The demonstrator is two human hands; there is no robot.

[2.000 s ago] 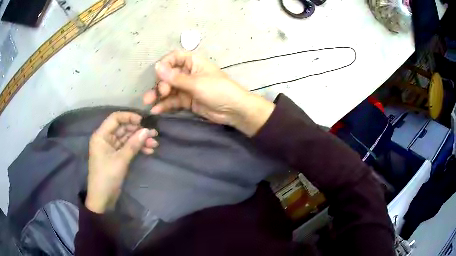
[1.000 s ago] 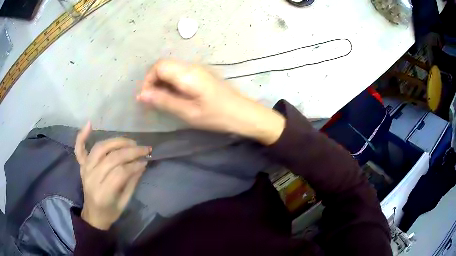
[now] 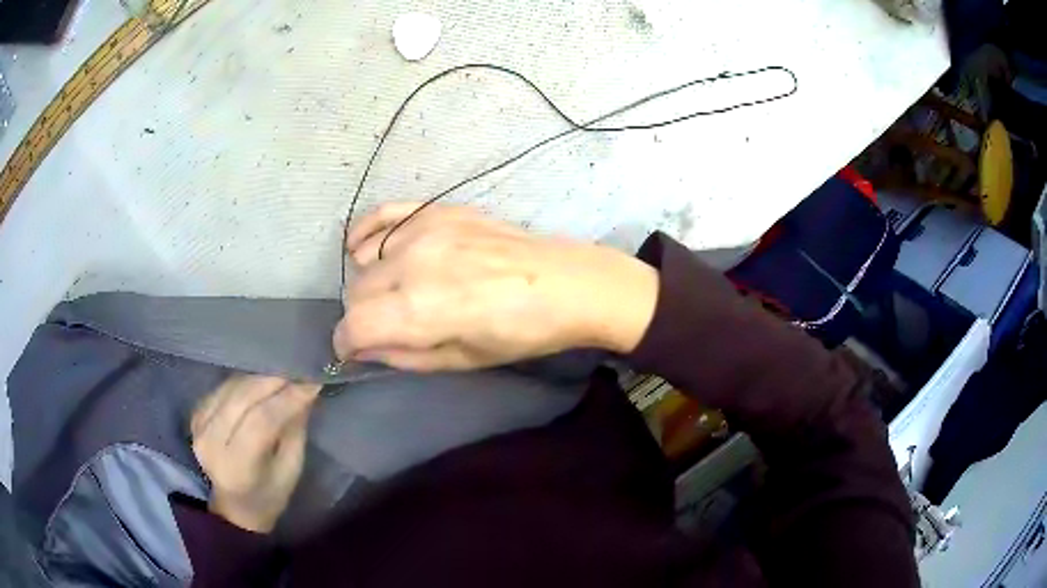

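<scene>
The dark grey garment lies over my lap and the table's front edge. My left hand holds its edge; the fingertips are partly hidden by cloth. My right hand is just above and right of it, fingers closed together at the garment edge. A tiny bright spot shows between the two hands; I cannot tell if it is a needle. The dark thread loops across the table, with one strand down to the garment edge and one into my right hand. No button is visible.
A white chalk-like piece lies on the pale table. A yellow ruler lies at the upper left, beside a dark flat object. Storage boxes and a yellow stool stand at the right, below the table.
My right hand has come down to the garment edge. The thread now makes a wide crossed loop. The dark piece seen at my left fingertips two seconds ago no longer shows.
</scene>
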